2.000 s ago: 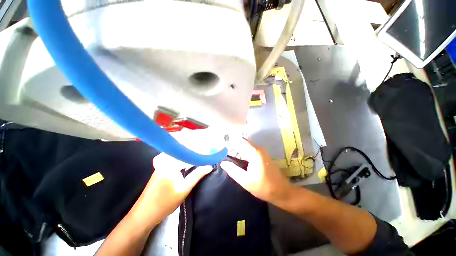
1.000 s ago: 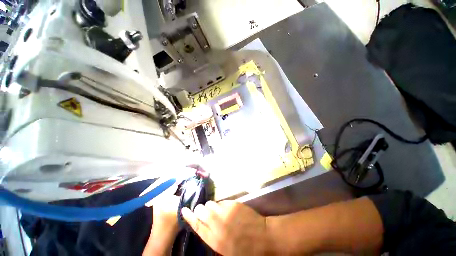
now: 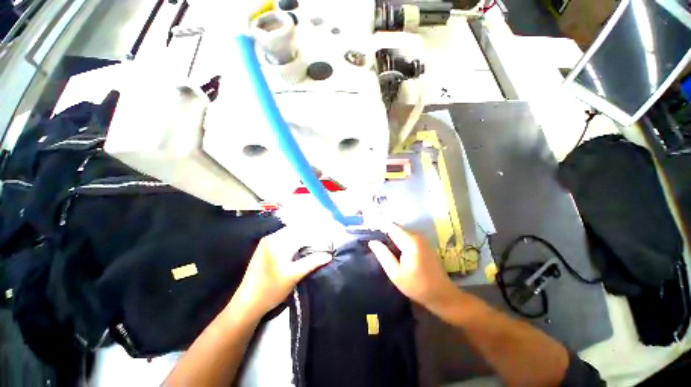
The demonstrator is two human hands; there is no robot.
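Observation:
A black bag piece (image 3: 345, 317) with a small tan label (image 3: 372, 324) and a pale zipper line along its left edge hangs towards me from the sewing area. My left hand (image 3: 274, 272) grips its top left side, thumb on top. My right hand (image 3: 409, 264) grips its top right side. The top edge lies under the end of a blue hose (image 3: 284, 136), at the front of the white sewing machine head (image 3: 303, 121). The needle is hidden by the head and glare.
A heap of black bag pieces (image 3: 151, 257) lies at left. A yellow-edged plate (image 3: 445, 204) is right of the needle area. A black cable with a connector (image 3: 539, 280) lies on the dark plate. A black pouch (image 3: 625, 212) and a tablet (image 3: 633, 53) are at far right.
One second ago the view was closer and turned, with the piece bunched in my hands. Now the piece lies flatter, and my hands are apart at its two top sides.

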